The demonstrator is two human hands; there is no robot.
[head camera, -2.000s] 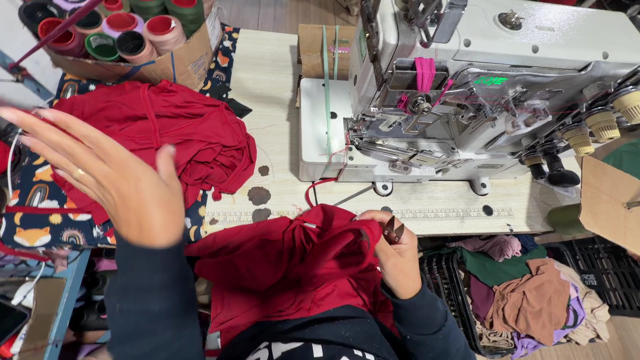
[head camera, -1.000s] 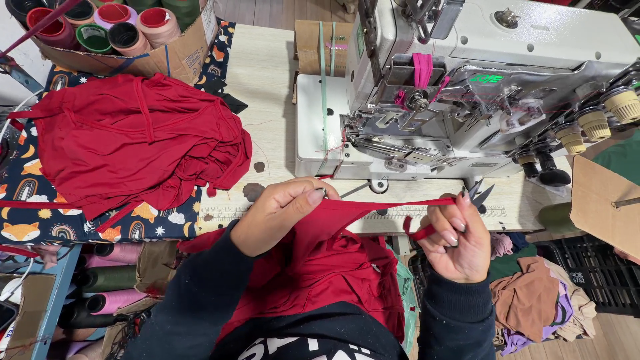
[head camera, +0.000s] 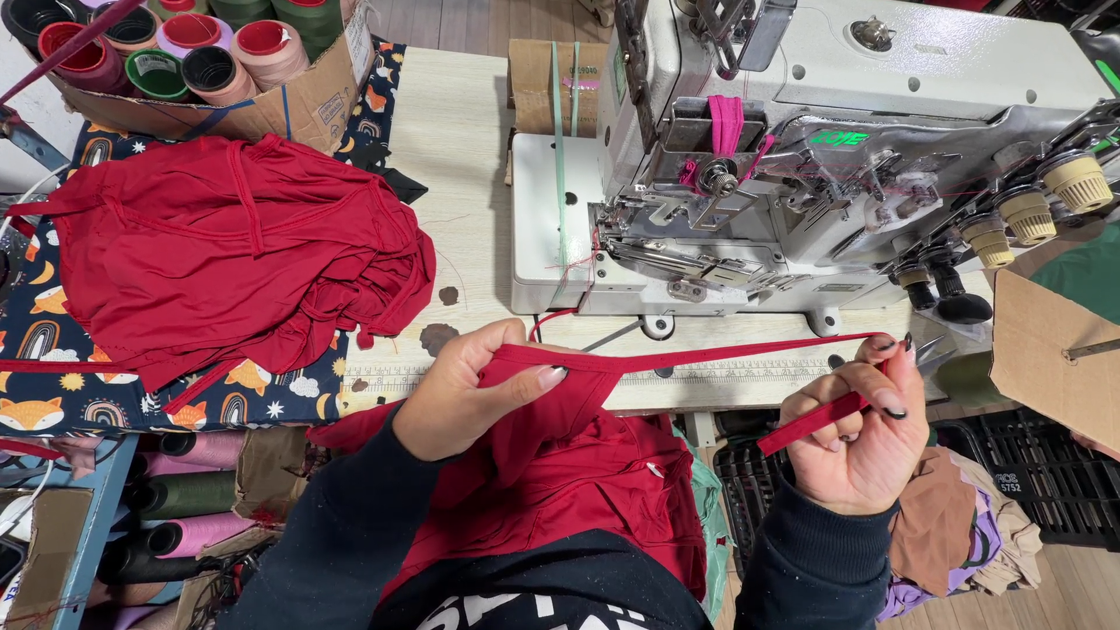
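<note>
My left hand pinches the bound edge of a red stretch-fabric garment that lies over my lap. From there a narrow red strap runs taut to my right hand, which grips it between thumb and fingers; its loose end hangs below the fingers. Metal blades, apparently of thread snips, stick out behind my right hand. A heap of red garments lies on the left. Beyond my hands stands an industrial sewing machine, with a short red strip trailing from its needle area.
A cardboard box of thread cones stands back left, on fox-print fabric. More thread cones lie below at left. At right are a cardboard piece, a black plastic crate and a pile of coloured fabrics. A ruler tape runs along the table's front edge.
Two seconds ago my left hand was raised open by the red heap; it now grips the garment. Since one second ago my right hand has moved right, with a longer strap stretched between the hands.
</note>
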